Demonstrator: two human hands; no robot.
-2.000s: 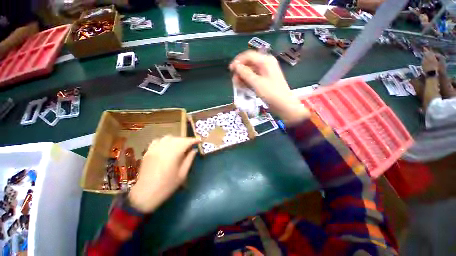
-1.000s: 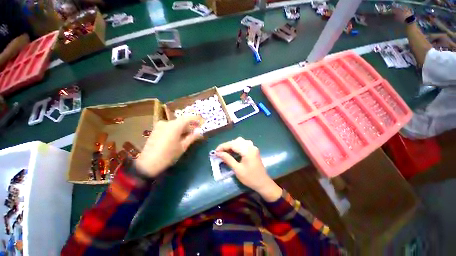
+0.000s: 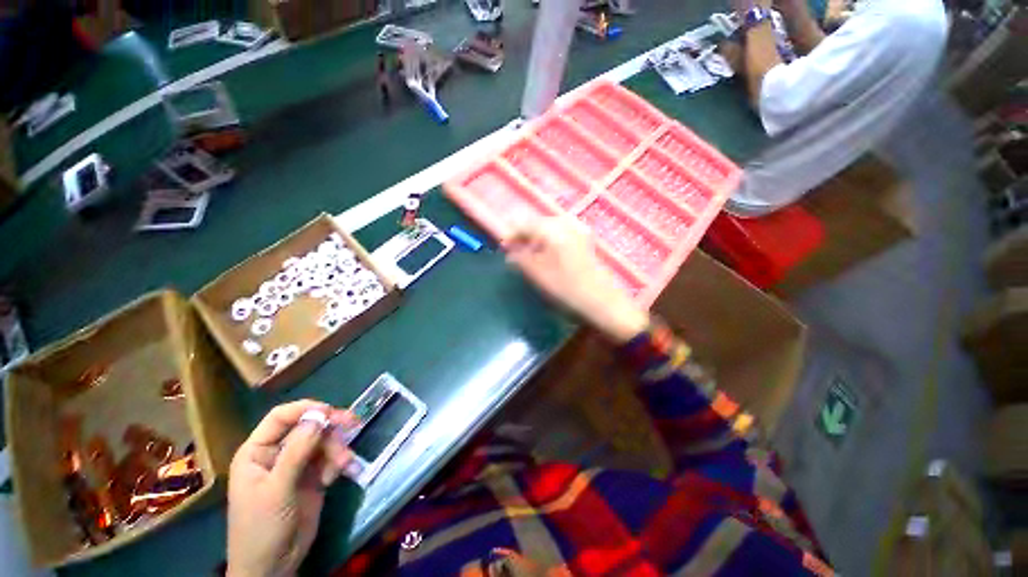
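My left hand (image 3: pixel 280 479) is at the lower left, its thumb and fingers pinched on a white ring (image 3: pixel 315 419). A housing frame (image 3: pixel 384 426) lies tilted against these fingertips at the table's front edge. My right hand (image 3: pixel 564 268) is over the near left part of the pink compartment tray (image 3: pixel 460 192), slightly blurred. Its fingertips are close together and I cannot tell if they hold anything. The smaller cardboard box (image 3: pixel 337 335) holds many white rings (image 3: pixel 321 274). The larger cardboard box (image 3: pixel 201 389) holds copper-brown parts (image 3: pixel 135 479).
A sample housing (image 3: pixel 418 255) and a blue part (image 3: pixel 464 238) lie between the smaller box and the tray. Housing frames (image 3: pixel 85 183) lie on the green belt behind. A metal post (image 3: pixel 549 62) stands behind the tray. A person in white (image 3: pixel 845 96) sits at the right.
The view has turned right. My right hand has let go of the housing frame and moved right to the pink tray. My left hand has come from the smaller box to the housing frame.
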